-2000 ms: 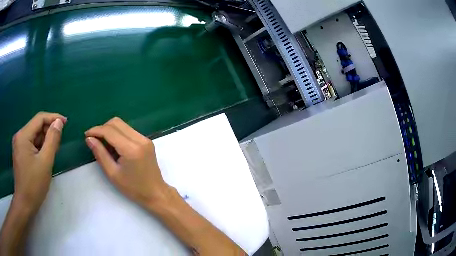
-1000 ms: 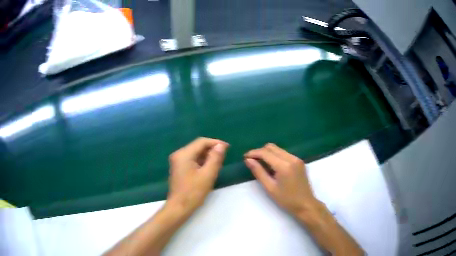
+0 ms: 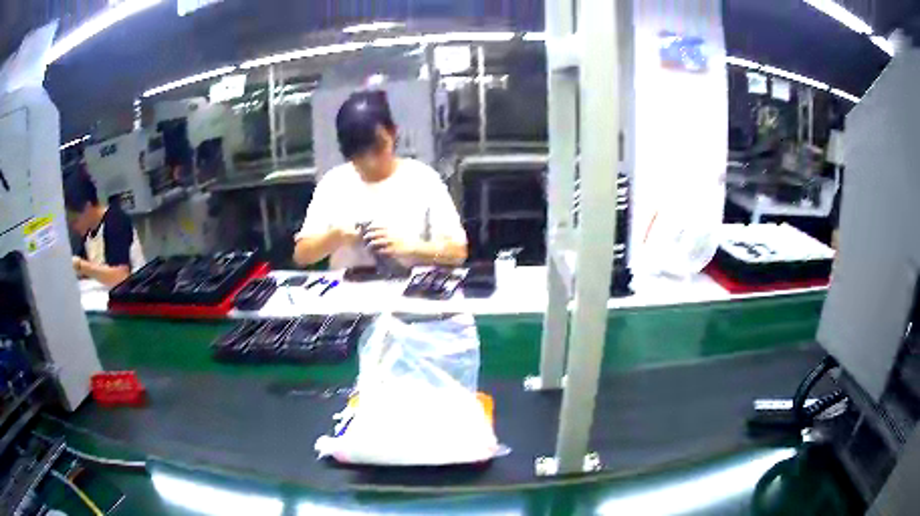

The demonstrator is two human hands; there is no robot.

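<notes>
Neither of my hands is in the picture. Nearest in front of me is the green conveyor belt [image 3: 454,501], a strip with white light reflections along the bottom edge. Beyond it, on a black strip [image 3: 262,418], stands a clear plastic bag [image 3: 419,403] of white material with something orange behind it. A pale grey upright post [image 3: 588,302] with bolted feet stands right of the bag.
A small red box [image 3: 118,388] sits at the left. Grey machines stand left [image 3: 45,252] and right [image 3: 878,232]. Beyond are black parts trays [image 3: 187,277], more dark parts [image 3: 293,337], a white tray [image 3: 772,247], a person in white [image 3: 404,207] and another person [image 3: 106,242].
The view has swung up from the belt and white surface to the far bench. Both hands have left the picture. The bag and post now show nearer the middle.
</notes>
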